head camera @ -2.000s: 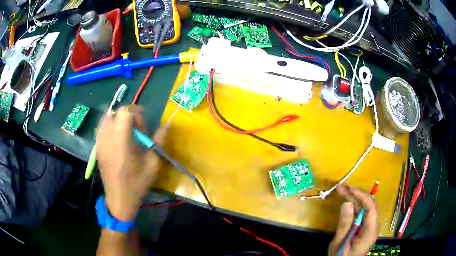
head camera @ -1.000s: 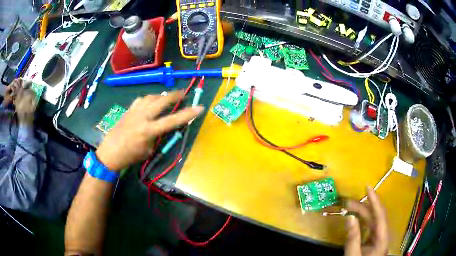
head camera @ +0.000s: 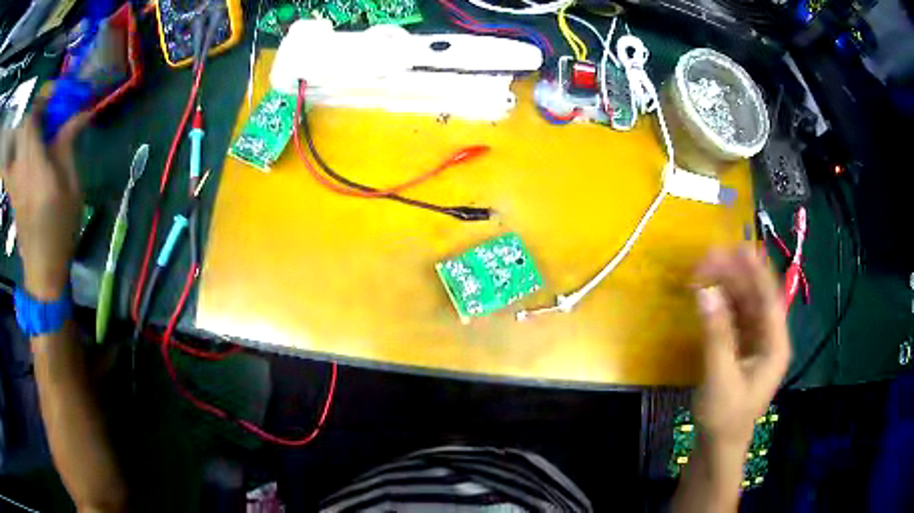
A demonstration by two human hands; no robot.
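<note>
My left hand [head camera: 42, 190], at the left edge and blurred, holds the blue desoldering pump [head camera: 72, 95]; the grip is not clear. My right hand [head camera: 744, 341] is raised over the right front of the yellow mat [head camera: 351, 291], blurred, fingers apart and empty. A green circuit board [head camera: 489, 276] lies solder side up on the mat, with the white cable's plug [head camera: 564, 304] close to its right corner. A second green board [head camera: 266, 128] lies at the mat's upper left. Two multimeter probes [head camera: 195, 150] lie left of the mat.
A long white device [head camera: 401, 65] lies across the mat's back, with red and black clip leads [head camera: 391, 192] in front. A round clear tub [head camera: 720, 105] and red-handled cutters [head camera: 797, 255] are at right. A pale green brush [head camera: 112, 250], red tray [head camera: 122, 60] and multimeter [head camera: 200, 30] are at left.
The blue pump has left its place beside the white device and is at my left hand. My left hand has let go of its probe; my right hand has also released one and lifted. The view has shifted.
</note>
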